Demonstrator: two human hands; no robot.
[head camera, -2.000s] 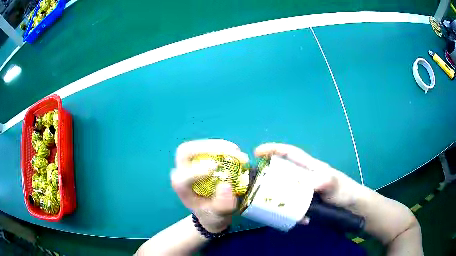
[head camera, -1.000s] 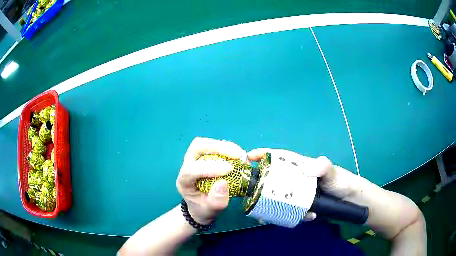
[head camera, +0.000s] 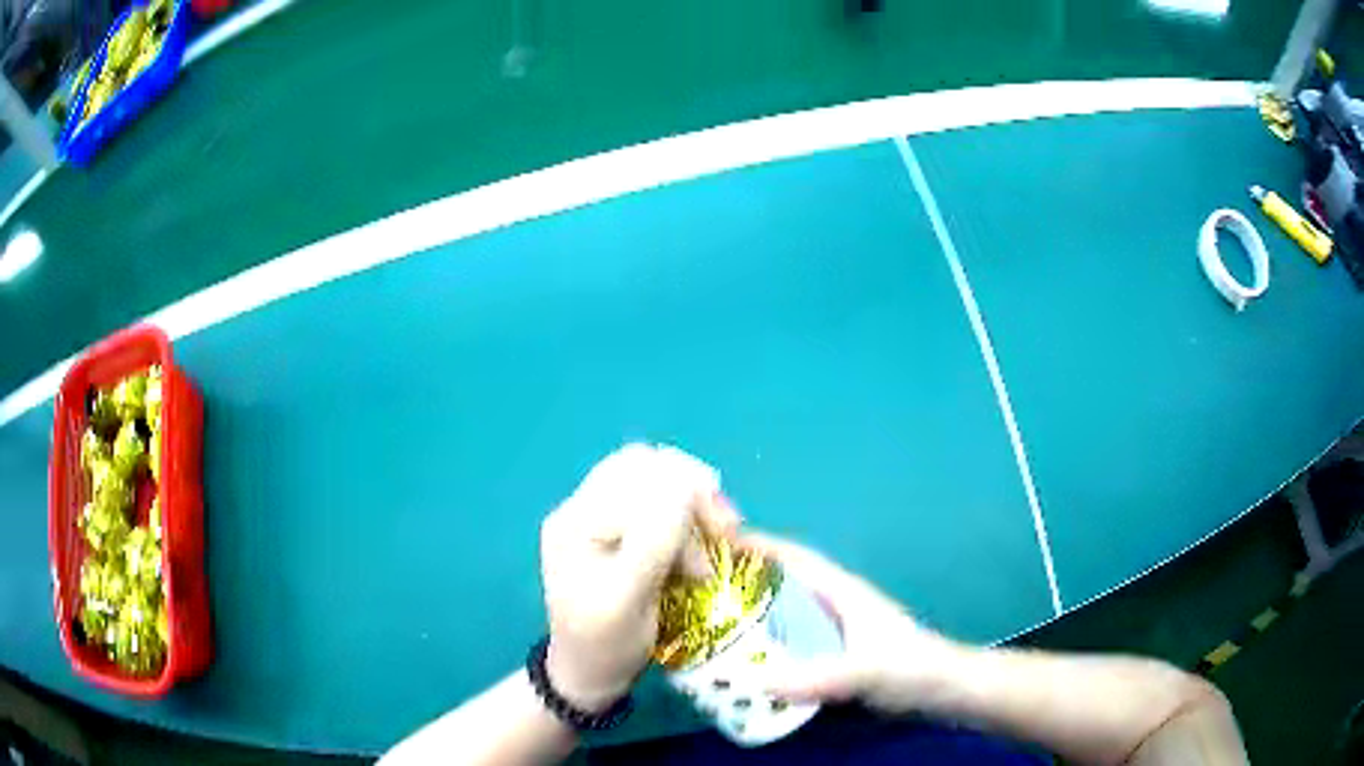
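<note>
My right hand (head camera: 853, 644) is closed around the white barrel of the microphone body (head camera: 753, 700), low in front of me. The barrel is tilted, its gold top towards my left hand; its handle does not show. My left hand (head camera: 621, 561) is closed over the gold mesh grille (head camera: 703, 614) at the top end of the barrel. The fingers hide part of the grille, and it is blurred, so how it sits on the barrel is unclear. More gold grilles (head camera: 120, 524) lie in the red basket (head camera: 184, 524) at the left.
A white tape roll (head camera: 1233, 258) and a yellow tool (head camera: 1291, 225) lie at the right, with dark items beyond. Gold rings (head camera: 1276, 115) are by the post. A white rail (head camera: 628, 157) separates the bench from the belt. A blue basket (head camera: 132, 93) stands at upper left.
Both hands have moved lower and closer together, and the microphone has swung more upright. The handle no longer shows. My left hand has turned over the grille. The camera view has shifted slightly.
</note>
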